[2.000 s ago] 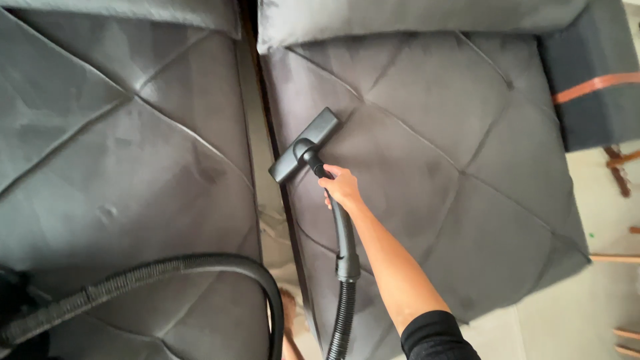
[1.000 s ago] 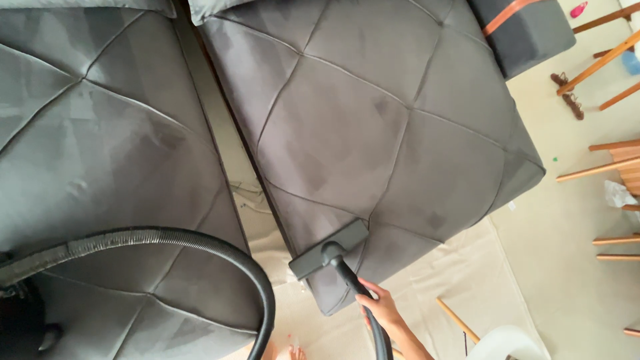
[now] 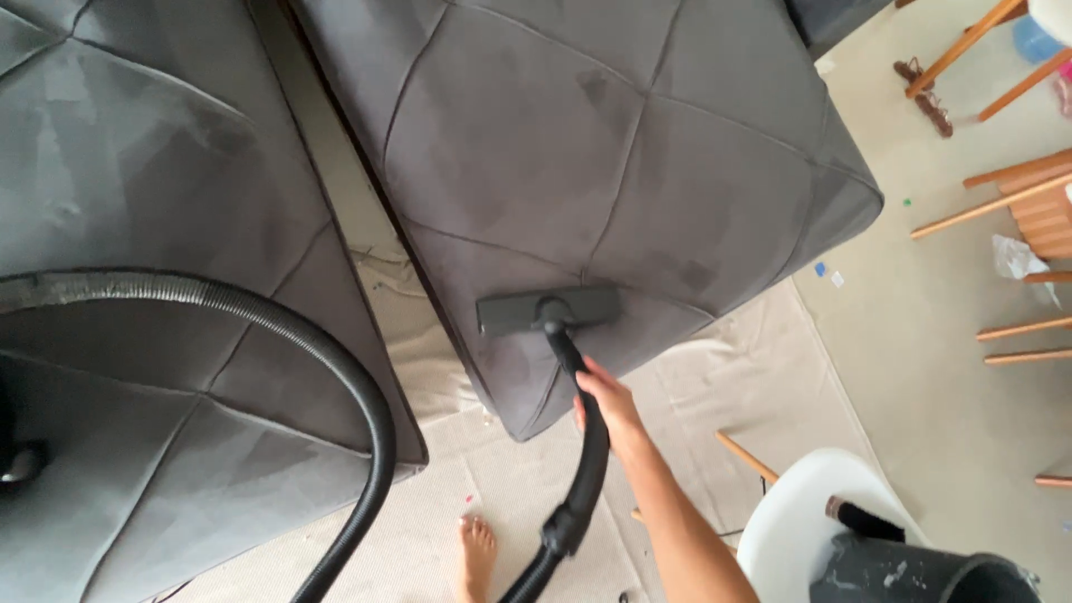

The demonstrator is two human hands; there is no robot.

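Note:
My right hand (image 3: 609,402) is closed around the curved black wand (image 3: 593,435) of a vacuum cleaner. At the wand's end, the wide black floor nozzle (image 3: 511,311) lies flat on the grey tufted sofa seat (image 3: 519,151), near its front corner. A ribbed black vacuum hose (image 3: 335,347) arches over the second grey seat section (image 3: 209,201) on the left. Below my hand the wand joins the hose at a black collar. My left hand is out of the frame.
A gap separates the two sofa sections. A beige cloth (image 3: 703,377) covers the floor, with a bare foot (image 3: 477,553) on it. At the lower right a white chair (image 3: 804,494) carries a dark bucket (image 3: 904,574) and a brush (image 3: 867,519). Wooden chair legs (image 3: 992,205) stand at right.
The nozzle was near the gap further back on the right seat two seconds ago, then moved to its front corner. It has since turned more level. The view has shifted toward the seat's front.

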